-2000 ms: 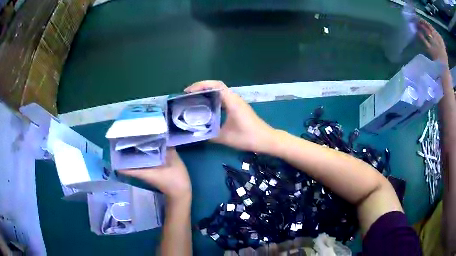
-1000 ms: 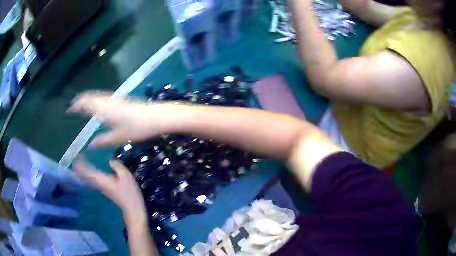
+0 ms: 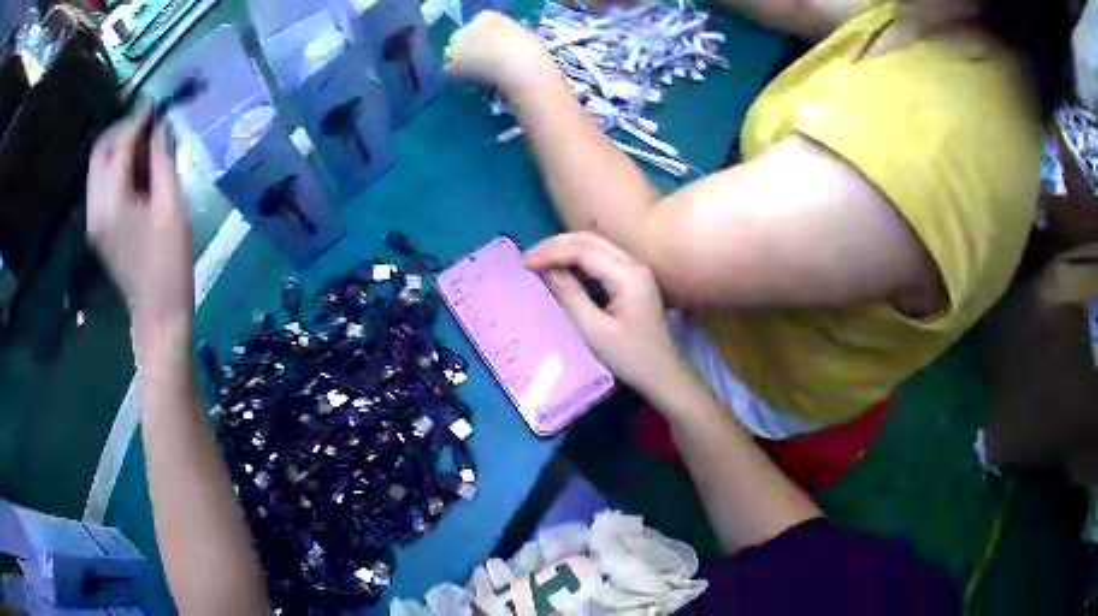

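My left hand, blurred, holds a short black charging cable beside the open top of a pale blue retail box. More such boxes stand upright in a row to its right, with white rounded tops inside. My right hand is curled round a small black thing, perhaps a cable; its fingertips are at the upper right edge of a smartphone with a lit pink screen. A large heap of black cables lies between my arms.
A person in yellow sits close at the right, a forearm reaching past the boxes. Loose white strips lie before them. More retail boxes are at the lower left. A pale edge strip borders the dark conveyor.
The view has swung right. The two boxes I held earlier are out of my hands. My left hand has moved up to the standing boxes; my right hand has moved to the phone.
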